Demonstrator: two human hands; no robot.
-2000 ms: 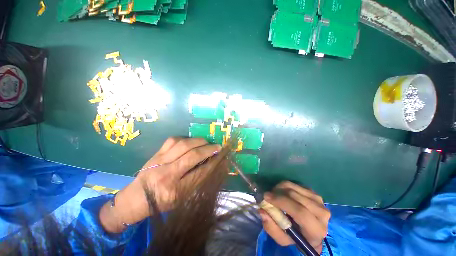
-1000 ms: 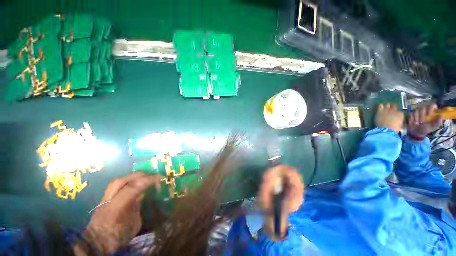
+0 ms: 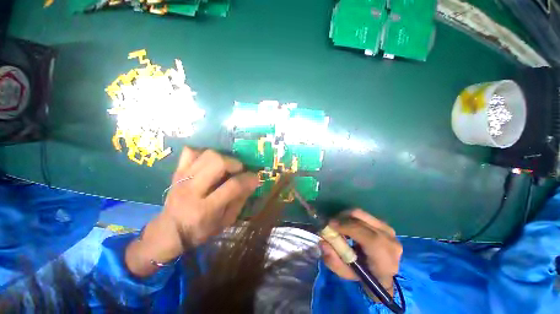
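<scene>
The green PCB panel (image 3: 308, 157) lies in front of me, with orange flex circuits (image 3: 265, 176) along its middle seam and glare on its top row. My left hand (image 3: 206, 190) is at the panel's left edge, fingers pinched; a thin silvery wire (image 3: 176, 184) curves out of it. My right hand (image 3: 366, 248) is shut on the soldering iron (image 3: 339, 245), whose metal tip points to the panel's lower middle. Strands of hair hide the tip's contact point and part of the lower boards. A loose heap of flex circuits (image 3: 138, 153) lies left of the panel.
A white cup (image 3: 463, 126) with whitish bits stands at right by a black box (image 3: 543, 116) with cables. Bare panels (image 3: 408, 34) are stacked at far centre-right, finished panels (image 3: 212, 7) at far left. A black fan (image 3: 37, 92) stands at left. Blue sleeves show at both sides.
A second ago the view was turned right and the iron was away from the panel. Now the view is back over the bench, and the iron and my left hand are at the panel.
</scene>
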